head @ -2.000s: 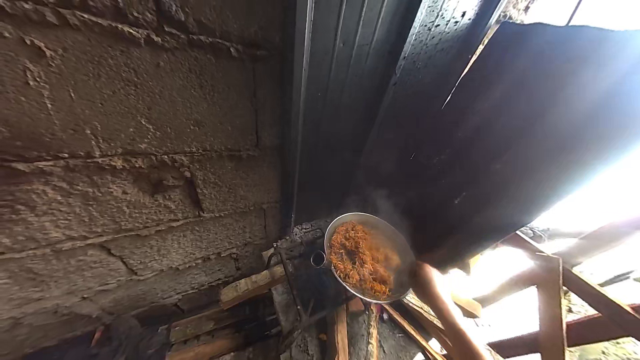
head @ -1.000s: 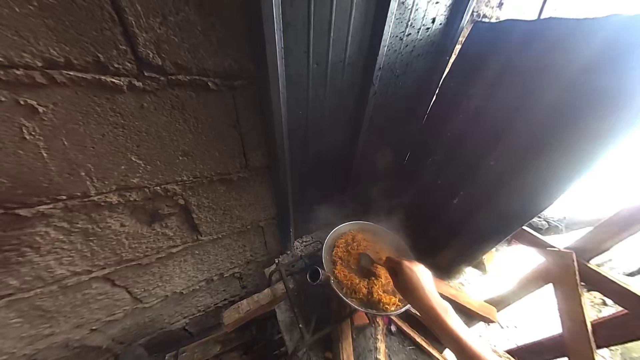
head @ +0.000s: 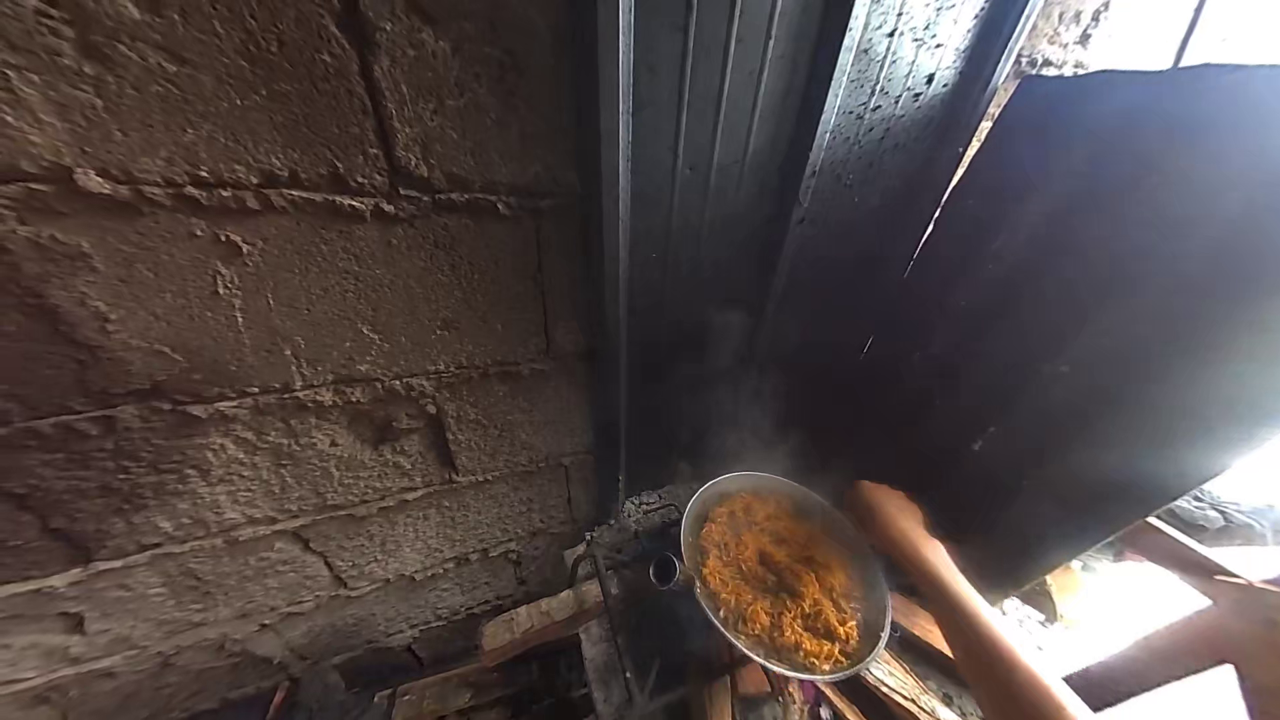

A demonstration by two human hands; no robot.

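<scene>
A round metal pan [head: 872, 560] with a ring-shaped side handle [head: 664, 571] holds steaming orange-brown shredded or noodle-like food [head: 780, 585]. Just beyond the pan's upper right rim is my right hand [head: 888, 508], with the forearm reaching up from the lower right. Its fingers are partly hidden and blurred, so whether it grips anything cannot be told. No utensil shows in the food. My left hand is outside the view.
Split firewood [head: 545, 622] lies below and beside the pan, over a dark hearth. A rough block wall [head: 300, 330] fills the left. Ribbed metal sheets [head: 700, 200] and a dark panel [head: 1120, 300] stand behind. Wooden beams [head: 1180, 570] cross at the lower right.
One second ago my right hand was over the food with a spoon-like utensil in it. The hand has moved off to the pan's right edge, and the utensil no longer shows.
</scene>
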